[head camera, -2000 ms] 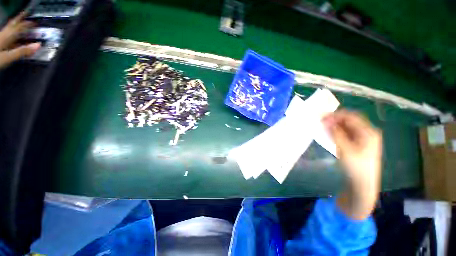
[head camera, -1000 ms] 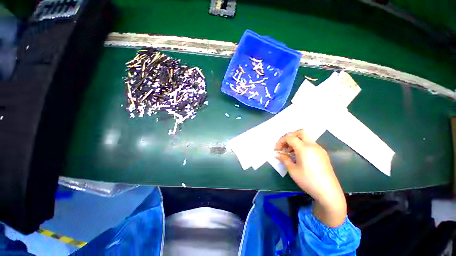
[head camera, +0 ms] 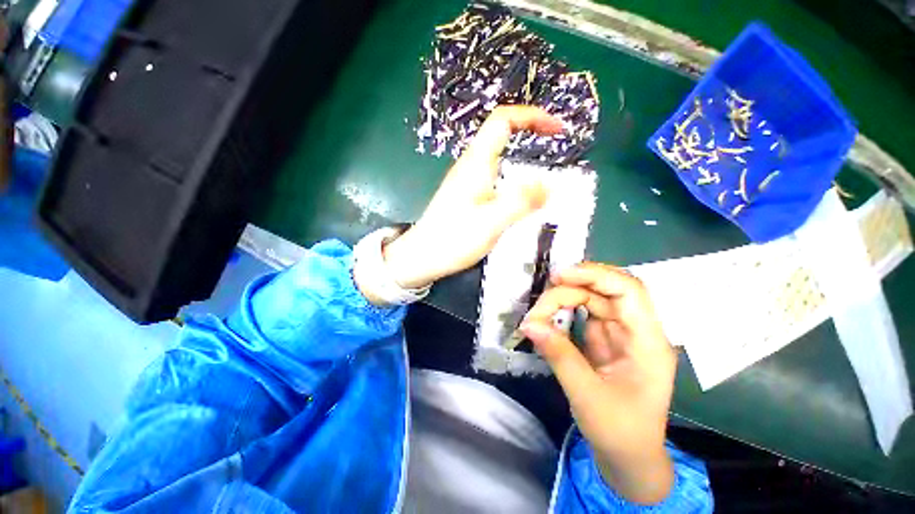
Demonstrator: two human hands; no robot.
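Note:
My left hand (head camera: 477, 206) grips the upper part of a silver-white panel (head camera: 495, 301), with its thumb side lying over the face. The panel has notched edges and a long dark strip (head camera: 543, 259) down its middle. It is held over the bench's front edge. My right hand (head camera: 617, 371) has its thumb and index finger pinched at the lower part of the panel, on a small light sliver (head camera: 515, 339). A small whitish round bit shows between the fingers. The fingertips hide the dark strip's lower end.
A heap of black, gold and white slivers (head camera: 492, 75) lies behind my left hand. A blue bin (head camera: 803, 151) with tan-white pieces stands back right. Sticker sheets (head camera: 737, 311) and a white backing strip (head camera: 868, 346) lie right. A black compartment tray (head camera: 150, 161) is at the left.
My left hand has come into view with the panel. My right hand has moved from the sheets to the panel. The view has turned, so the heap and bin sit further right.

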